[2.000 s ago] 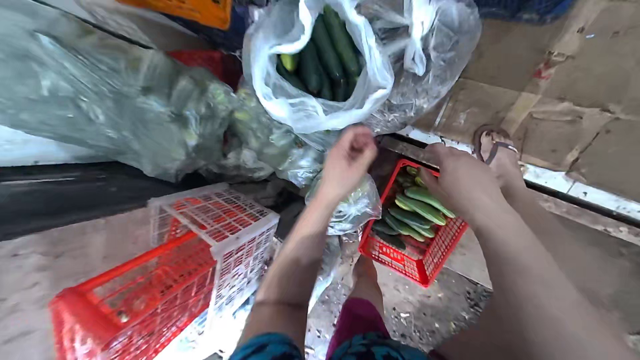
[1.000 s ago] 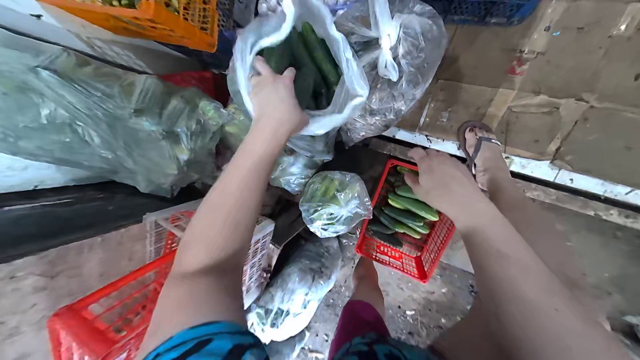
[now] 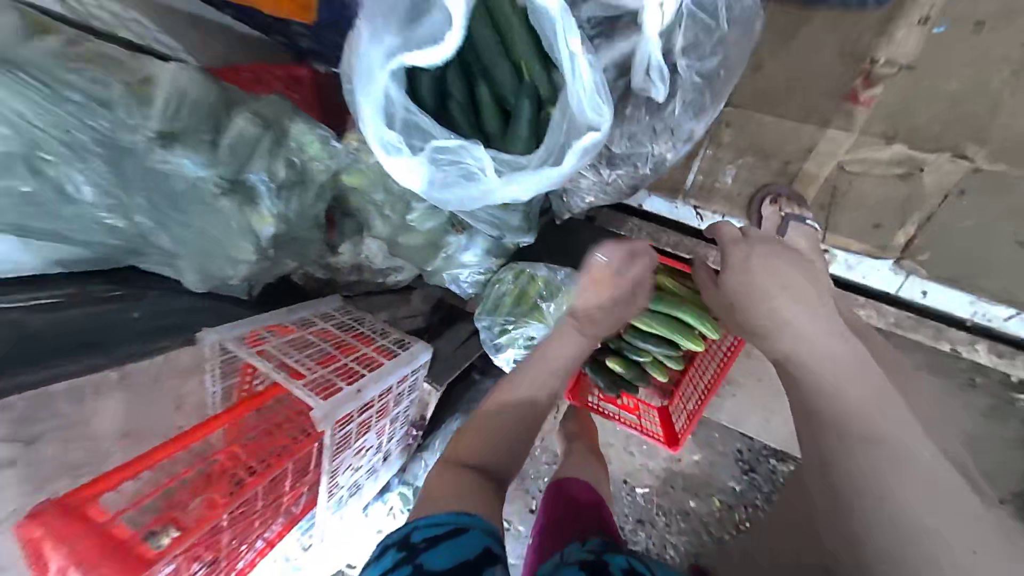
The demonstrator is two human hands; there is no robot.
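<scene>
A red plastic basket [image 3: 672, 408] stands low in front of me with several green cucumbers [image 3: 652, 340] lying side by side in it. My left hand [image 3: 614, 284], blurred, is over the basket's upper left corner; its fingers are curled, and whether they hold anything cannot be told. At the basket's upper right edge is my right hand [image 3: 764, 276], bent over the rim with its fingertips partly hidden. Beyond the basket, an open white plastic bag [image 3: 480, 180] holds several dark green cucumbers [image 3: 504, 80].
A tied clear plastic bag [image 3: 680, 96] stands right of the open bag. A small filled bag [image 3: 520, 308] sits left of the basket. White [image 3: 376, 372] and red [image 3: 200, 480] plastic crates are at lower left, large filled bags [image 3: 160, 176] at upper left. Cardboard [image 3: 896, 144] covers the floor at upper right.
My left hand has moved from the mouth of the open bag back to the red basket. My right hand has stayed at the basket's right edge.
</scene>
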